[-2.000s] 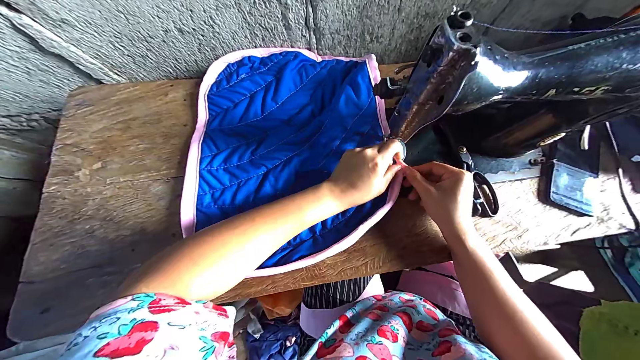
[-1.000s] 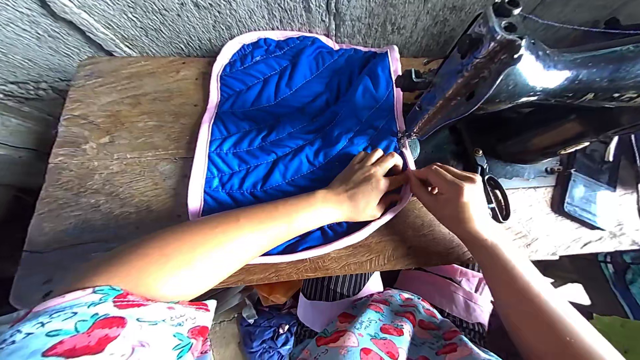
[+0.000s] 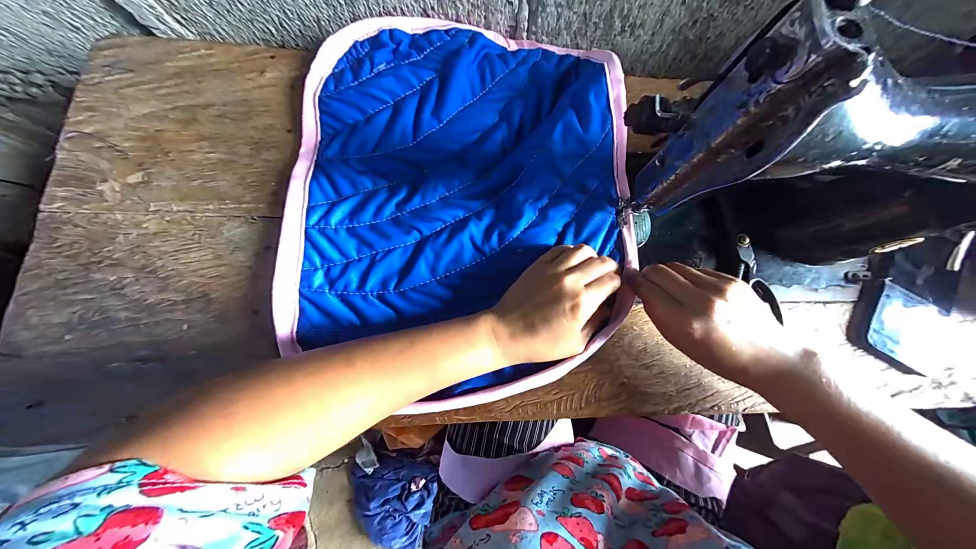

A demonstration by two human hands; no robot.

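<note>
A blue quilted fabric panel [image 3: 457, 168] with pink edge binding [image 3: 293, 229] lies on the wooden sewing table. Its right edge passes under the presser foot [image 3: 627, 210] of a dark sewing machine [image 3: 755, 114]. Just below the foot, my left hand [image 3: 564, 305] rests on the panel with fingers curled at the bound edge; the fingertips are partly hidden. My right hand [image 3: 694, 313] pinches the pink binding from the other side, close to the left fingers.
Scissors [image 3: 762, 293] lie on the machine bed, partly behind my right hand. A dark flat object with a shiny face [image 3: 907, 320] is at the right. Below the wooden tabletop [image 3: 168, 152] hang blue and pink cloths [image 3: 393, 496]. A concrete wall [image 3: 427, 11] stands behind.
My left hand has moved down from beside the presser foot along the bound edge. The panel's position under the foot has shifted, and the view has moved closer.
</note>
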